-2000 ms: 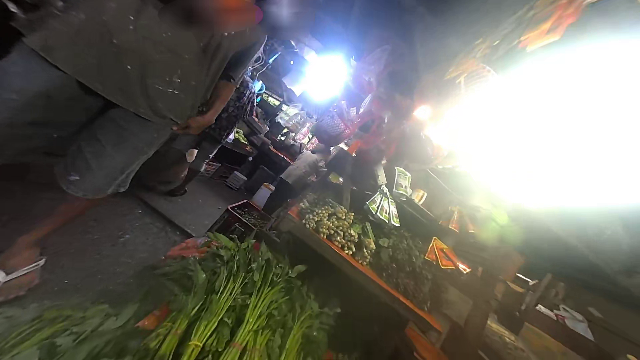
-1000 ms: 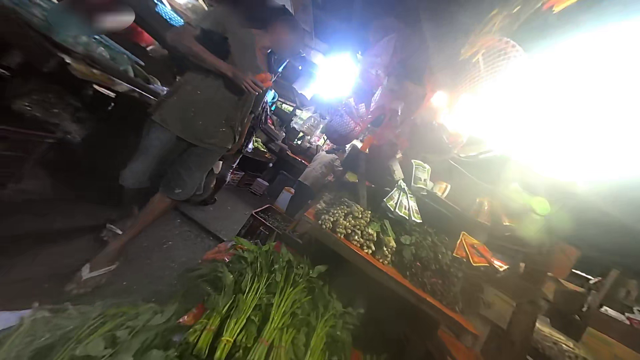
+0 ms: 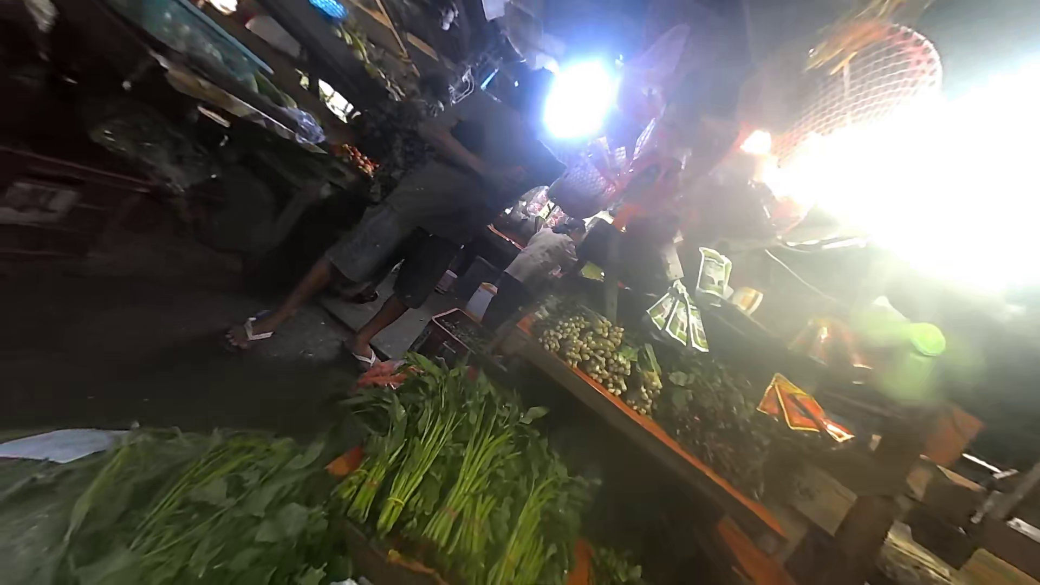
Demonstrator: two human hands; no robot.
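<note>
Neither my left hand nor my right hand shows in the head view. Bundled leafy greens with long stems (image 3: 455,471) fill the lower middle, and more loose leafy greens (image 3: 211,504) lie at the lower left. To their right, a wooden stall with an orange edge (image 3: 650,426) holds a heap of small pale round produce (image 3: 589,349) and a pile of dark leafy produce (image 3: 715,406). Green printed packets (image 3: 678,317) hang above it, and orange packets (image 3: 800,406) hang farther right. The view is strongly tilted.
A person in shorts and flip-flops (image 3: 422,195) is in the aisle, with another person's legs close by. Farther back a person in a light top (image 3: 544,256) bends over. A dark crate (image 3: 447,333) stands beside the stall. Bright lamps (image 3: 581,97) glare above.
The person in shorts has moved from the left farther along the aisle, away from me. A second pair of legs now shows beside that person. The view has turned somewhat to the left.
</note>
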